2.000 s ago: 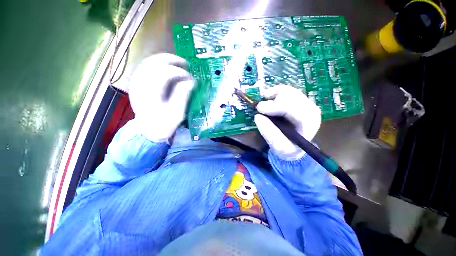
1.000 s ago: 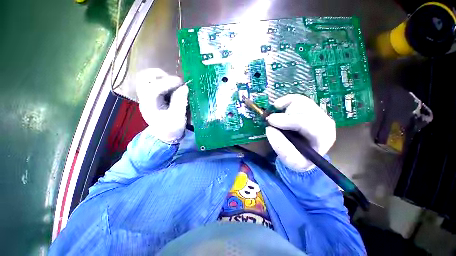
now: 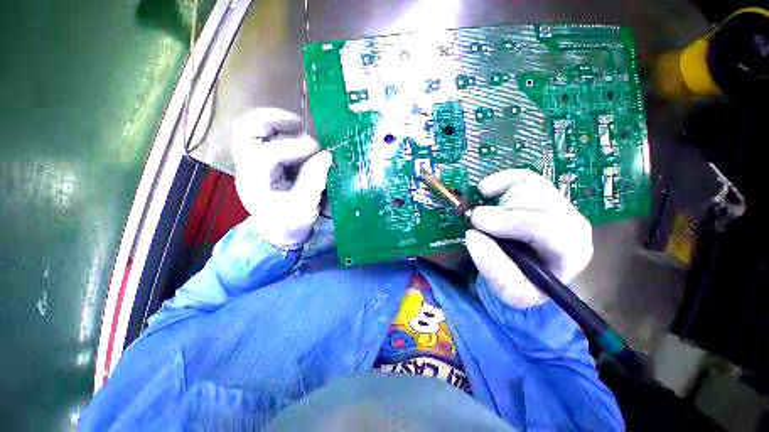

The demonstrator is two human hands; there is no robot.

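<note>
A large green printed circuit board (image 3: 497, 126) lies on the steel bench in front of me, with bright glare across its left half. My right hand (image 3: 540, 232), in a white glove, holds a black soldering iron (image 3: 561, 291) like a pen. Its brassy tip is at the board left of centre; I cannot tell if it touches. My left hand (image 3: 282, 177), in a white glove, is at the board's left edge. It pinches a thin strand of solder wire (image 3: 337, 146) that reaches over the board.
A green belt (image 3: 59, 211) and its pale rail are at the left, with a red-lined tray (image 3: 211, 207) beside them. A yellow-and-black round object (image 3: 700, 67) is at the right rear. A dark iron stand (image 3: 680, 240) and black racks (image 3: 734, 287) are at the right.
The board and both hands sit farther right and a little lower in the picture. The solder strand at my left fingers was not visible at first and now reaches over the board.
</note>
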